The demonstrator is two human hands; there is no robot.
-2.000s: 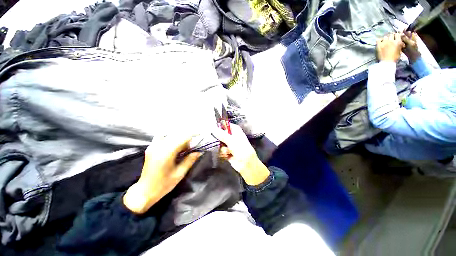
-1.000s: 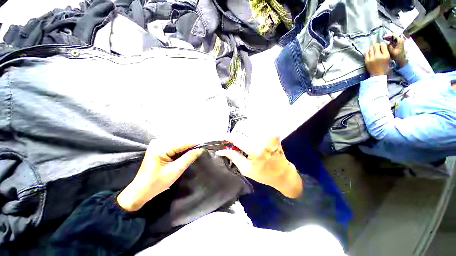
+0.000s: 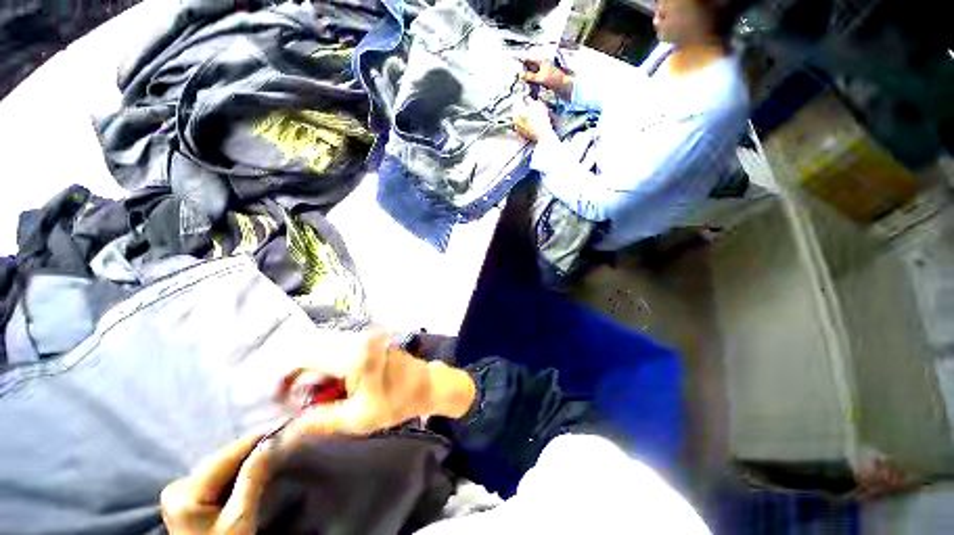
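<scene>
A dark grey denim jacket (image 3: pixel 157 366), its pale inside showing, lies before me at the lower left. My left hand (image 3: pixel 220 486), at the bottom edge, pinches a dark seam of it between thumb and fingers. My right hand (image 3: pixel 366 392) is beside it, closed around thread snips (image 3: pixel 326 391). Only the red part of the snips shows; their points are hidden. My right fingers are at the same seam, somewhat blurred.
Heaped dark jackets with yellow embroidery (image 3: pixel 314 141) lie beyond on the white table (image 3: pixel 403 282). A person in light blue (image 3: pixel 649 146) handles a blue-grey garment (image 3: pixel 460 136) at the upper middle. A bright blue shape (image 3: pixel 628 376) is below the table edge at right.
The view has turned right, so the jacket and my hands appear further left and lower. My right hand has turned over, and the red of the snips shows on its left side.
</scene>
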